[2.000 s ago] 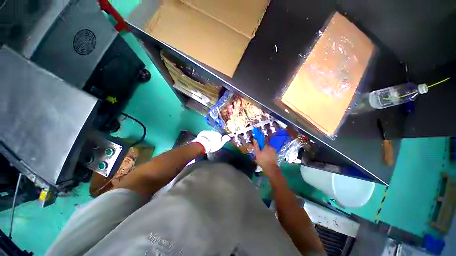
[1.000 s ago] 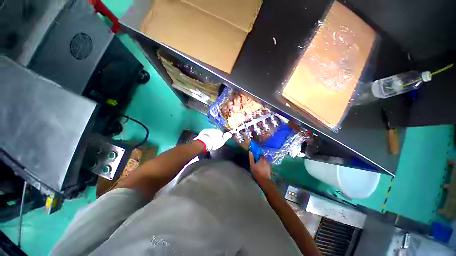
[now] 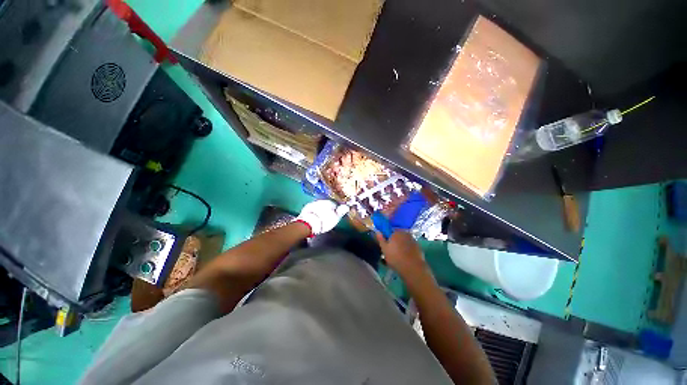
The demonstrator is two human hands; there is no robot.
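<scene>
My left hand [image 3: 321, 216], in a white knit glove with a red cuff, grips the thin handle of the silver-grey core bar [image 3: 377, 189]. The bar's stubby cores stick out along it over the parts bin [image 3: 315, 179], a blue crate under the table edge. Peach-orange moulded parts [image 3: 352, 167] lie heaped in the bin. My bare right hand [image 3: 399, 247] is closed around the bright blue air blow gun [image 3: 383, 224], held just below the bar with its tip by the cores. The nozzle is too small to make out.
A cardboard sheet [image 3: 294, 56], a film-wrapped peach-tan stack [image 3: 478, 105], a clear spray bottle [image 3: 566, 131] and a wooden-handled tool [image 3: 571, 212] lie on the black bench [image 3: 392, 98]. Grey machines stand at left. A white bucket [image 3: 523, 272] and a scrap box [image 3: 192, 263] are on the floor.
The blow gun has shifted slightly down and left from beside the bar's far part to below its middle. The left hand still holds the bar. The view has shifted a little.
</scene>
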